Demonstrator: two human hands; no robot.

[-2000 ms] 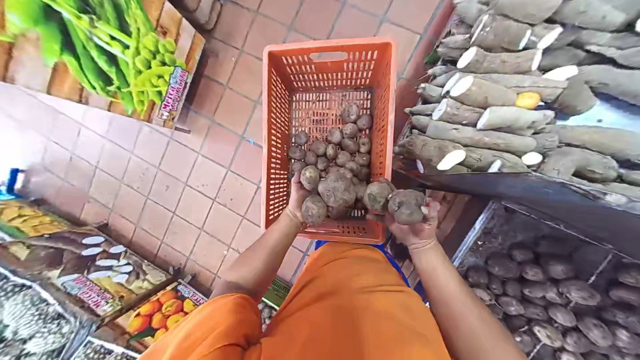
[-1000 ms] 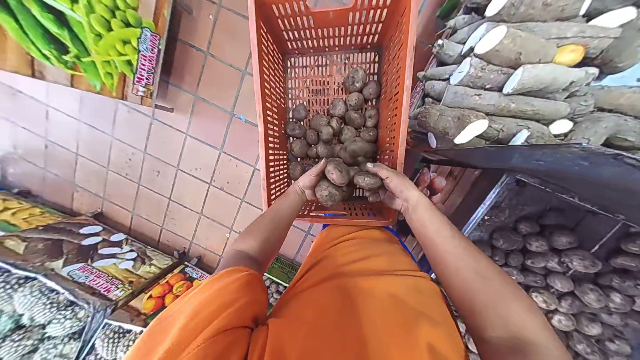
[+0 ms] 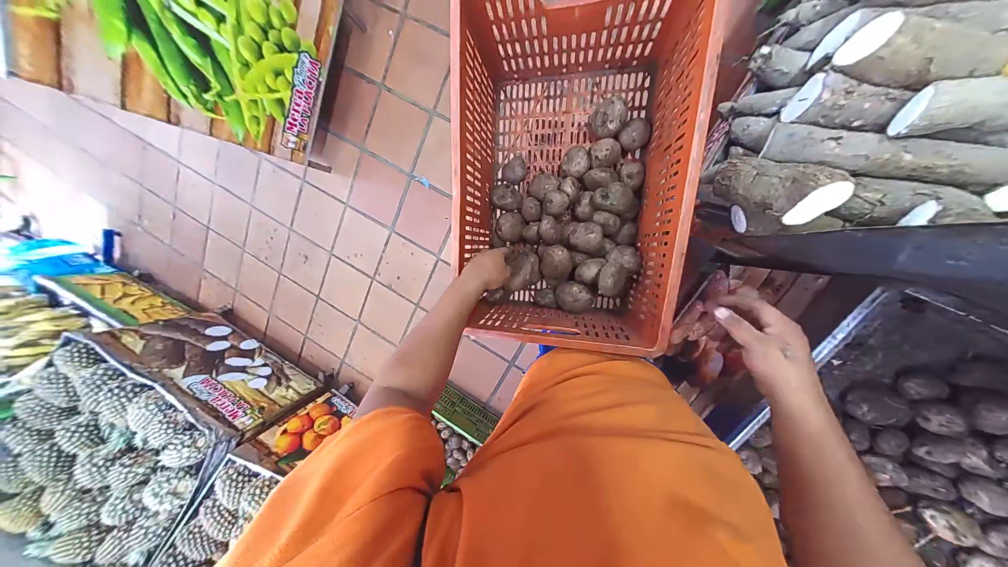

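An orange-red perforated plastic crate [image 3: 677, 189] stands in front of me, its floor partly covered by a heap of round brown tubers [image 3: 583, 224]. My left hand [image 3: 488, 269] reaches over the crate's near left side and touches a larger tuber [image 3: 521, 266]; whether the fingers grip it is hidden. Outside the crate on the right, my right hand [image 3: 764, 335] has its fingers apart over reddish tubers [image 3: 709, 350] lying beside the crate, and nothing shows in its palm.
Cut cassava roots [image 3: 850, 157] lie on a stand at the upper right, above a bin of dark round tubers [image 3: 937, 425]. Green pods [image 3: 268, 71] are at the upper left, pineapples [image 3: 102, 441] at the lower left. Tiled floor [image 3: 331, 236] shows left of the crate.
Both hands have parted from the tubers they held together over the crate. The right hand has moved right, out of the crate; the left is at its near left side. The crate appears closer.
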